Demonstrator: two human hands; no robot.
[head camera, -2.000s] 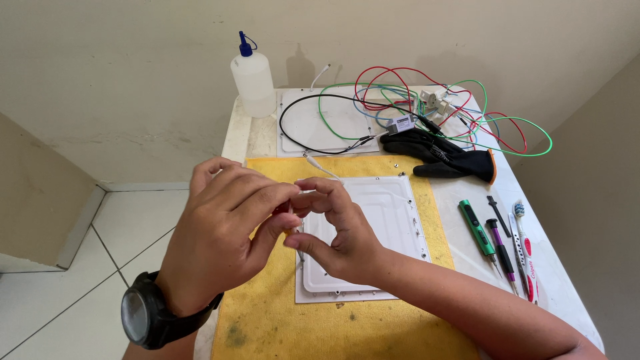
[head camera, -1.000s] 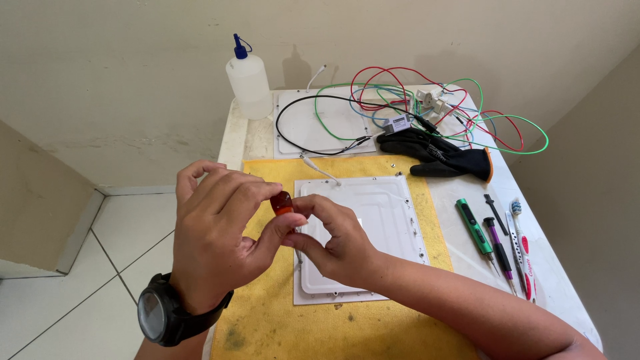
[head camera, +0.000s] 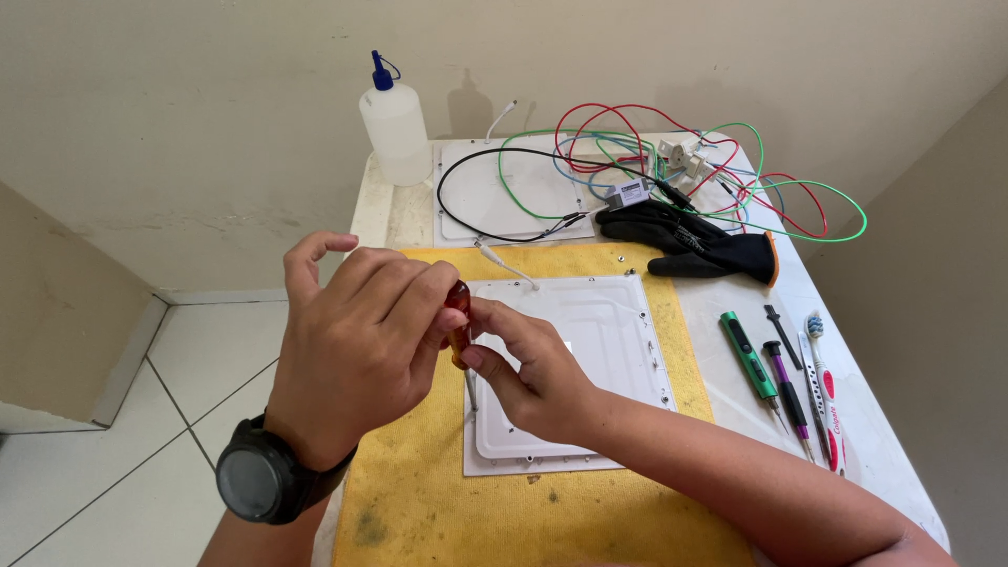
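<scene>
Both my hands close on a screwdriver with a red and amber translucent handle. My left hand, with a black watch on the wrist, grips the upper handle. My right hand pinches the handle from the other side with thumb and fingers. The metal shaft points down, its tip at a screw near the left edge of a white square LED panel. Several small screws sit around the panel's rim, and a short white cable comes from its top. The panel lies on a yellow cloth.
Behind stand a squeeze bottle, another white panel, an LED driver and tangled wires. A black glove lies right, above a green pen-shaped electric screwdriver, a purple-black screwdriver, a black brush, tweezers and a toothbrush.
The red handle, not distinguishable two seconds ago, showed between my fingers one second ago. My left hand has shifted its hold on the handle; my right hand stays close beside it.
</scene>
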